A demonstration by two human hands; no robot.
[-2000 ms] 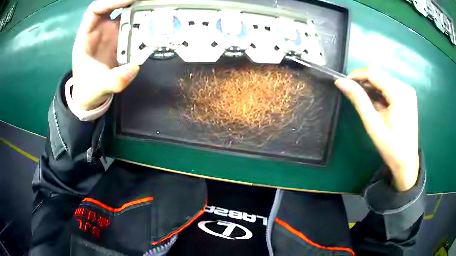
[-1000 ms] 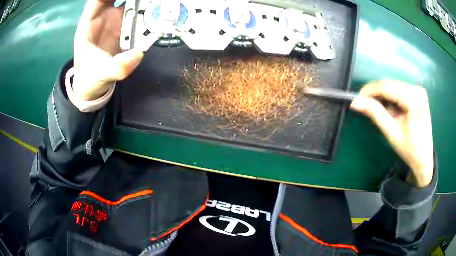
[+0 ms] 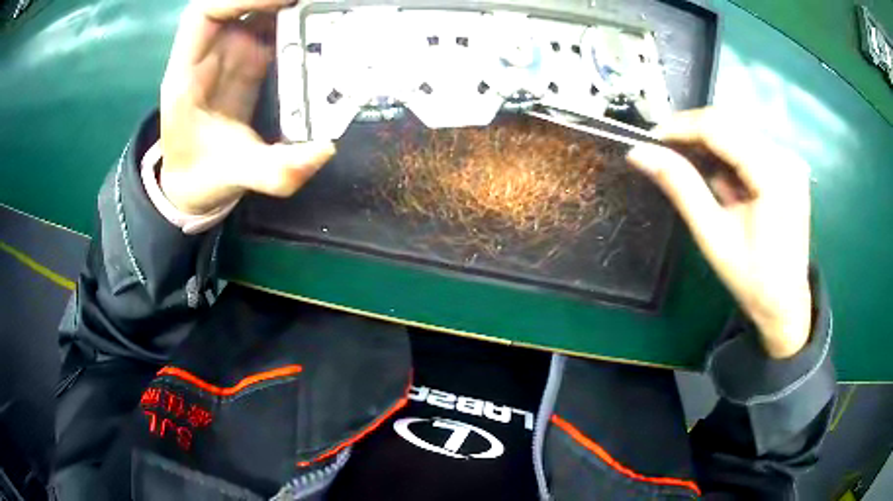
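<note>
My left hand (image 3: pixel 220 122) holds the left end of a silvery-white metal assembly (image 3: pixel 455 83) above the far part of a black tray (image 3: pixel 441 269). The assembly has round units along it, washed out by glare, and a scalloped edge towards me. My right hand (image 3: pixel 729 201) holds slim silver tweezers (image 3: pixel 597 127) between thumb and fingers. The tweezers' tips are at the scalloped edge, below the middle round unit; whether they grip a wire cannot be told. A heap of fine copper-coloured wire ends (image 3: pixel 509 181) lies in the tray.
The tray lies on a glossy green bench (image 3: pixel 411 318) whose front edge runs close to my body. Another silvery assembly (image 3: pixel 874 41) shows at the far upper right on a green surface. A grey floor with a yellow line shows at the lower left.
My right hand has moved the tweezers from the right round unit down over the wire heap, then back up to the assembly's edge near the middle unit. The assembly has shifted slightly right.
</note>
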